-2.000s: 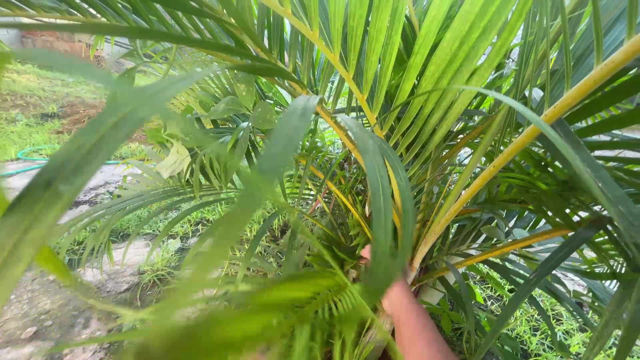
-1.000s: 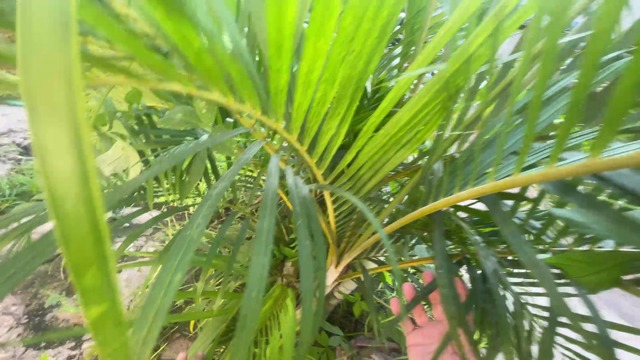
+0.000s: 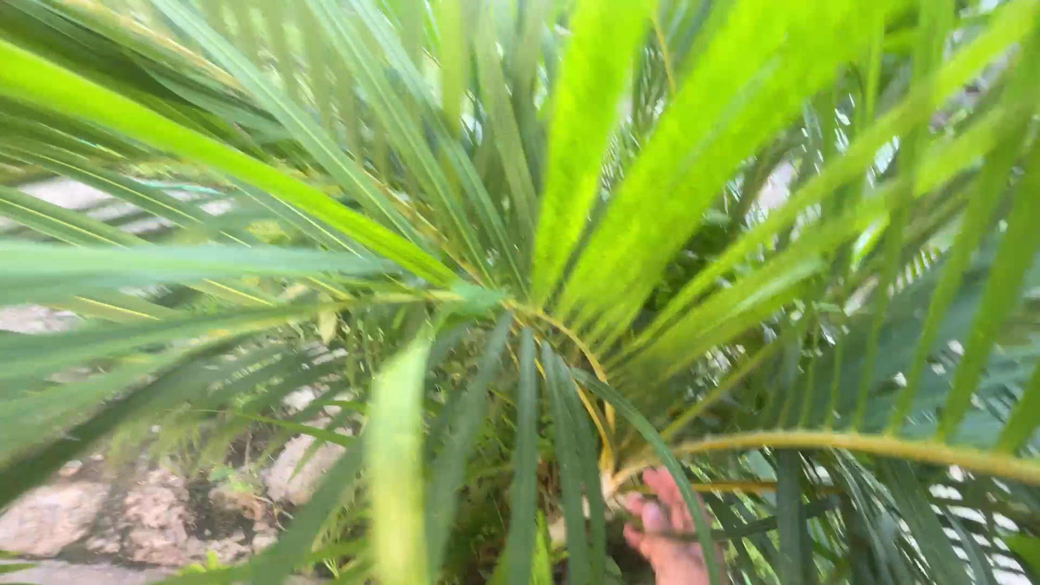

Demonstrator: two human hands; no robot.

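Observation:
A palm with long green leaflets fills the view, and its yellow-green frond stalks meet at a pale base low in the middle. My right hand is just right of that base, palm showing and fingers spread and pointing up, under the arching right-hand stalk. A narrow leaflet crosses in front of it. Whether the fingers touch the stalk is not clear. My left hand does not show. Motion blurs many of the leaflets.
Stones and soil lie at the lower left behind the drooping leaflets. Fronds hang over both sides and close to the camera. Small green weeds grow low among the stones.
Two seconds ago my right hand reached in among the stalks near the base; now it is beside the base with its palm showing. The view has shifted closer over the fronds.

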